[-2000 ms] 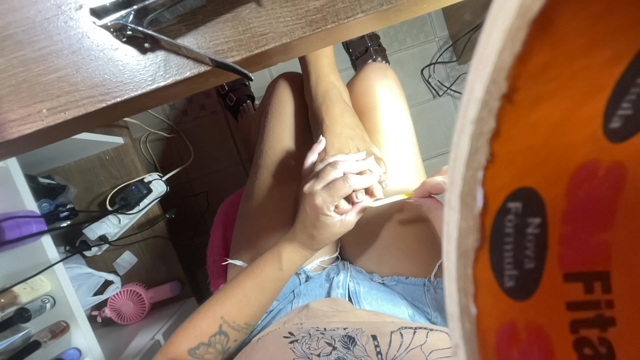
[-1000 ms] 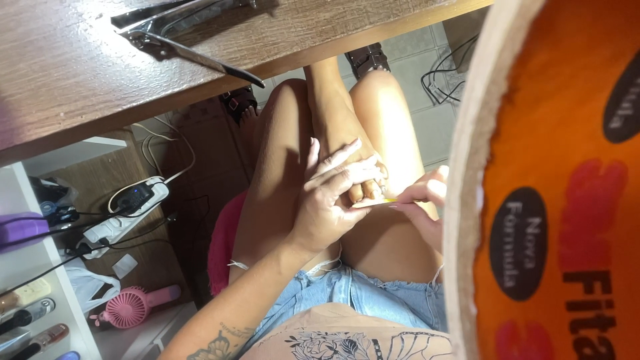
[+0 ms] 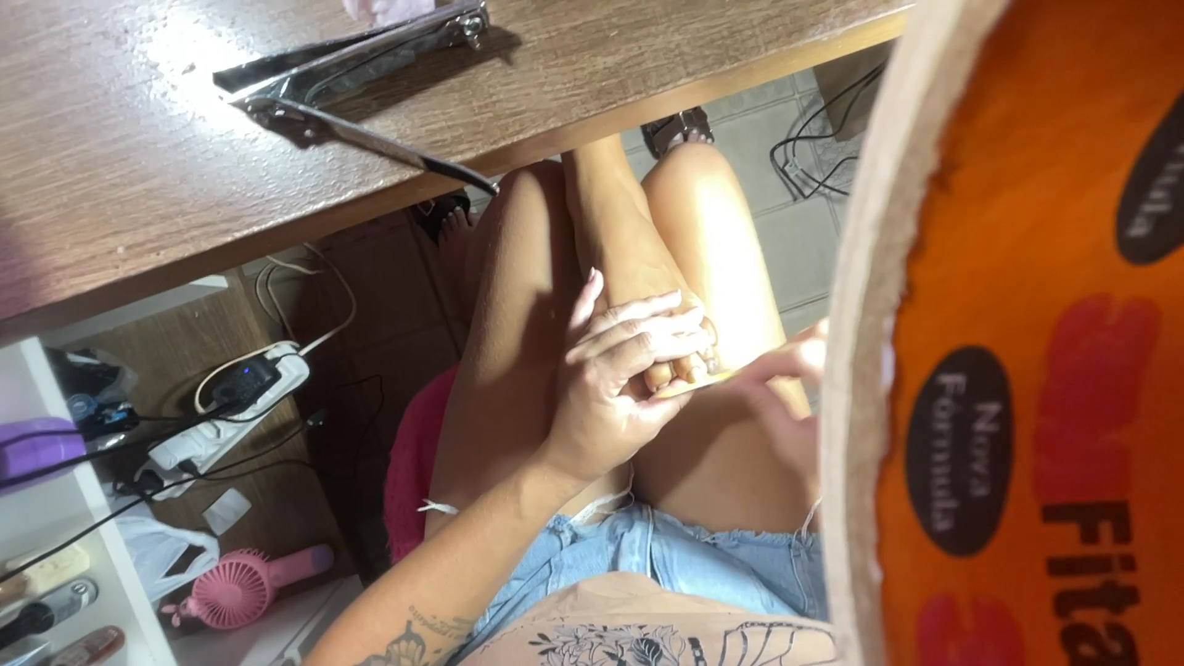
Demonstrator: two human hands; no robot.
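Note:
A person's bare foot (image 3: 634,245) rests between my thighs, its toes toward me. My left hand (image 3: 624,356) lies over the toes and grips the front of the foot, with the fingers spread across it. In my right hand (image 3: 786,379), partly hidden behind the roll at the right, is a thin yellowish nail file (image 3: 694,385). The file lies along the tips of the toes, close to my left thumb. Motion blurs the right hand.
A large orange tape roll (image 3: 1045,416) blocks the right side. Above is a wooden table (image 3: 518,102) with a metal clamp-like tool (image 3: 361,139). At lower left are a power strip (image 3: 231,416), cables, a pink handheld fan (image 3: 236,587) and white shelves (image 3: 92,499).
My left fingers have shifted on the foot, and more of the toes shows than two seconds ago. My right hand has moved with the file against the toe tips.

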